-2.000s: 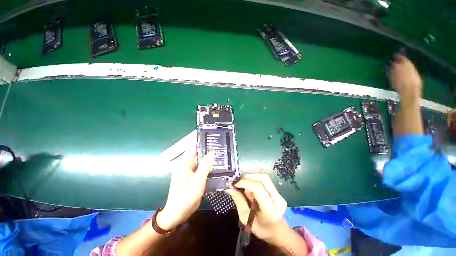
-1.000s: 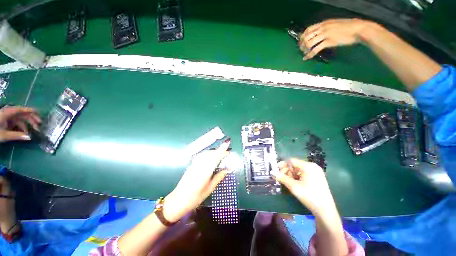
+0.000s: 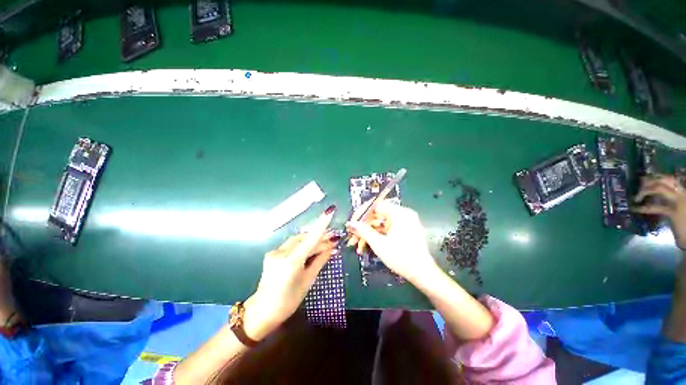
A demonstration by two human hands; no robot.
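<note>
An open-back phone unit [image 3: 374, 184] lies upright in front of me, partly hidden by my right hand. My right hand [image 3: 391, 234] is closed on pale tweezers [image 3: 385, 192], one end pointing up right over the phone, the other at my left fingertips. My left hand [image 3: 301, 259] is just left of the phone, its fingertips at the top of the dotted sheet [image 3: 326, 293]; whether they grip anything is unclear. The sheet overhangs the bench edge. A white strip [image 3: 298, 204] lies beyond my left hand. Small black parts [image 3: 466, 229] lie in a pile right of the phone.
A phone [image 3: 75, 192] lies at the far left. Phones [image 3: 558, 180] lie at the right, with a neighbour's hand [image 3: 662, 201] at the farthest ones. A white rail [image 3: 301, 84] separates the bench from the belt, which carries several phones [image 3: 141, 30]. Blue sleeves show at both sides.
My right hand has moved from the phone's right side across it to my left fingertips. The left neighbour's hand has left the far-left phone. The right neighbour's hand has moved from the belt to the bench phones.
</note>
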